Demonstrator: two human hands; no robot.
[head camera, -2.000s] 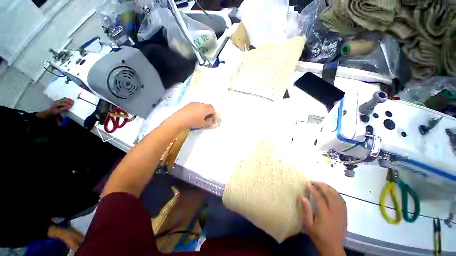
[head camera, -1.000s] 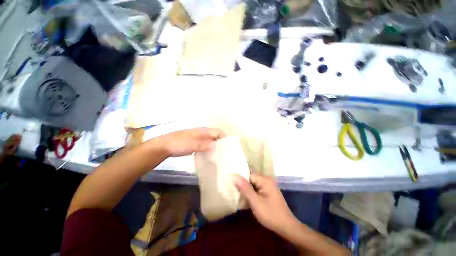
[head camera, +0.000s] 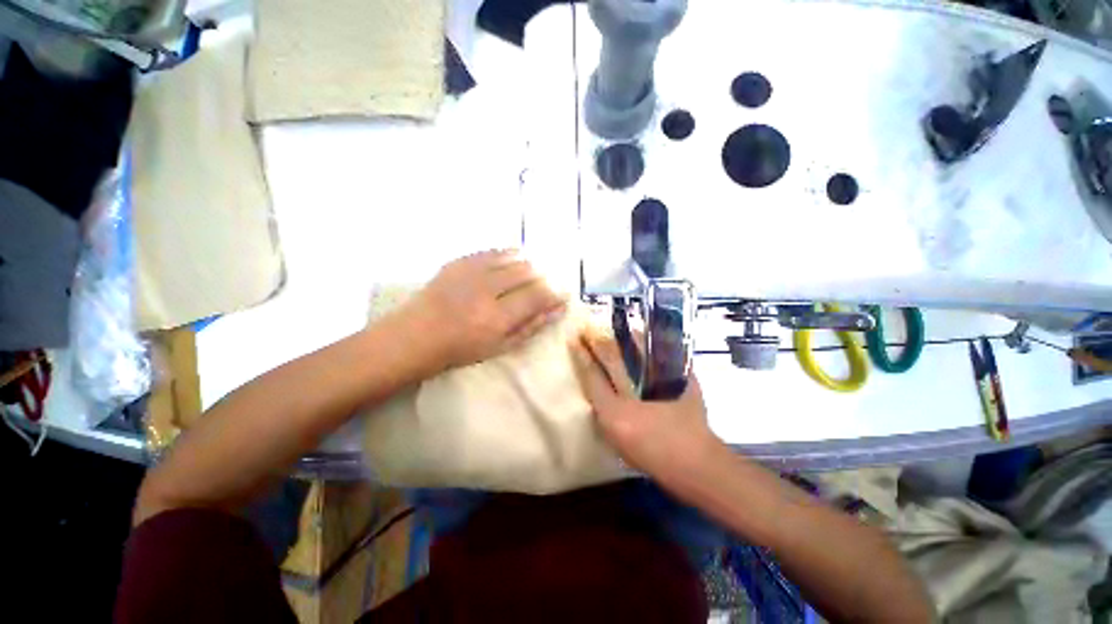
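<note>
A cream-beige fabric panel (head camera: 500, 421) lies at the front edge of the white table, its lower part reaching the edge. A rougher strip shows beyond its upper left side. My left hand (head camera: 494, 305) lies flat on its upper part, fingers pointing right. My right hand (head camera: 634, 402) has its fingertips at the panel's upper right, under the left end of the sewing machine head (head camera: 878, 207). The shiny curved metal guard (head camera: 667, 339) covers part of my right hand, so its exact grip is hidden. The presser foot and needle are hidden.
Beige panels lie at the rear (head camera: 348, 61) and left (head camera: 201, 183). A clear plastic bag (head camera: 112, 305) is at the left. Yellow-and-green-handled scissors (head camera: 833, 354) and small snips (head camera: 989, 390) lie right of my hands. A crumpled beige heap (head camera: 1012, 549) is lower right; a cardboard box (head camera: 354, 536) below.
My hands first came together on the panel at the table's front edge, then brought it to the machine's needle end. The view has moved closer over the machine head.
</note>
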